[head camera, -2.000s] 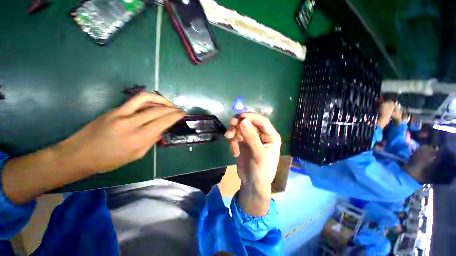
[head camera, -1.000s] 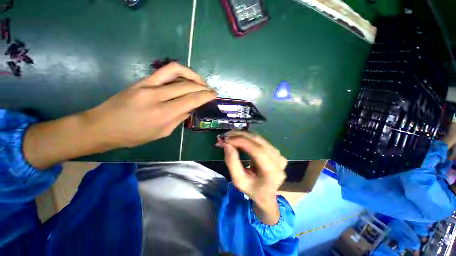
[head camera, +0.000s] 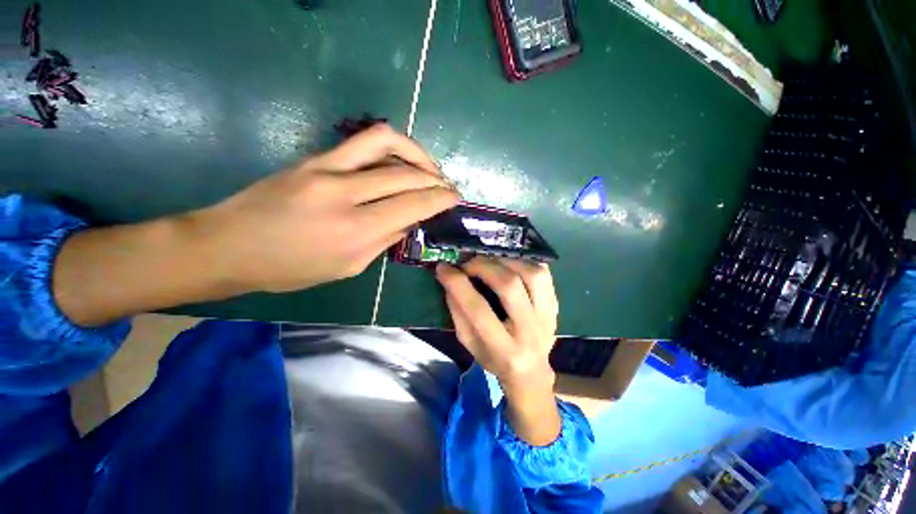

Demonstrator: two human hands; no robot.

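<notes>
A phone half-assembly [head camera: 492, 234] lies on the dark green bench top near its front edge. It is part open: a black slab with a silver-white inner area is tilted up, and a strip of green board shows below it at the dark red rim. My left hand [head camera: 331, 206] holds the phone's upper left end with its fingertips. My right hand [head camera: 509, 319] has its fingertips at the phone's lower edge; whether a small part is pinched there is hidden. A blue triangular pick [head camera: 591, 197] lies on the bench right of the phone.
Small dark red parts [head camera: 55, 78] lie at the upper left, with more just behind my left hand. Another phone [head camera: 540, 34] lies at the back. A tall stack of black trays [head camera: 804, 231] stands right. A cardboard carton [head camera: 615, 373] is below the bench edge. A blue sleeve [head camera: 814, 402] is at right.
My right hand first let go of the blue pick, then held a small dark red piece near the phone. Now its fingertips are at the phone's lower edge. The phone's slab is tilted up more.
</notes>
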